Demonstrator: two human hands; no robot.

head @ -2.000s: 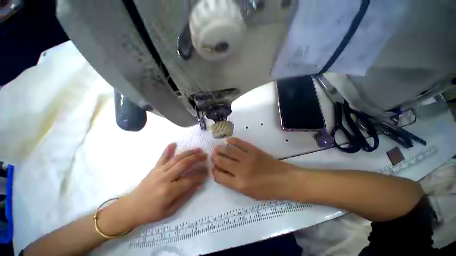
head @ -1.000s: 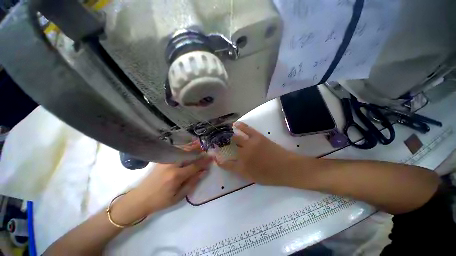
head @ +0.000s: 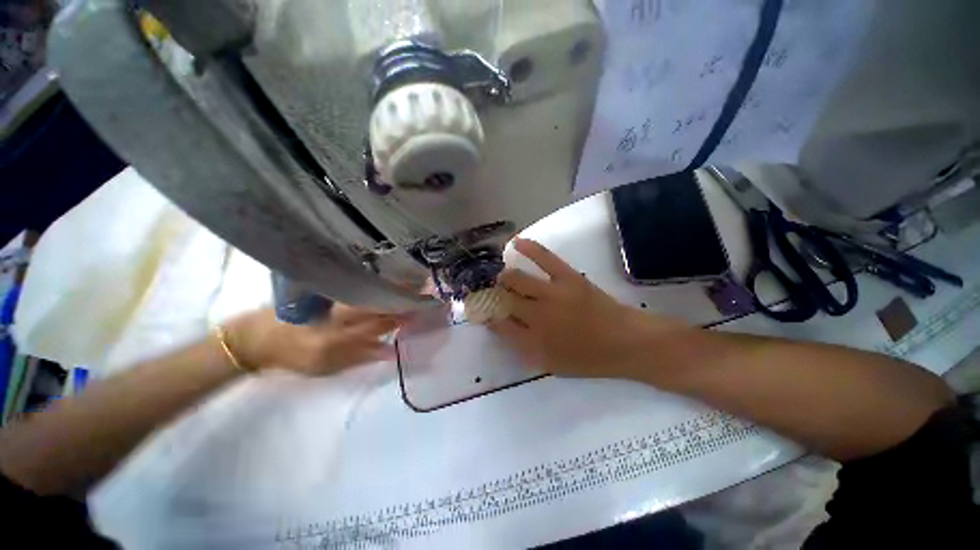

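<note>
The white garment panel (head: 118, 269) spreads over the left side of the table and runs under the machine head towards the needle. My left hand (head: 328, 342) is blurred and lies on the cloth left of the needle, fingers pointing right; its grip is unclear. My right hand (head: 564, 317) is right of the presser foot (head: 470, 275), with its fingertips beside the round yellowish-beige part (head: 486, 305). The machine head and these fingers hide the needle point, so whether the right hand holds cloth cannot be told.
The sewing machine head (head: 312, 140) with its ribbed dial (head: 427, 134) hangs above my hands. A dark phone (head: 672, 231), black-handled shears (head: 790, 269) and small dark tools (head: 897, 263) lie right. A printed ruler (head: 516, 481) runs along the front edge. A handwritten note (head: 688, 97) is on the machine.
My left hand has moved left, away from the needle, and its forearm is swung outward. My right hand stays near the presser foot. The camera view has shifted slightly.
</note>
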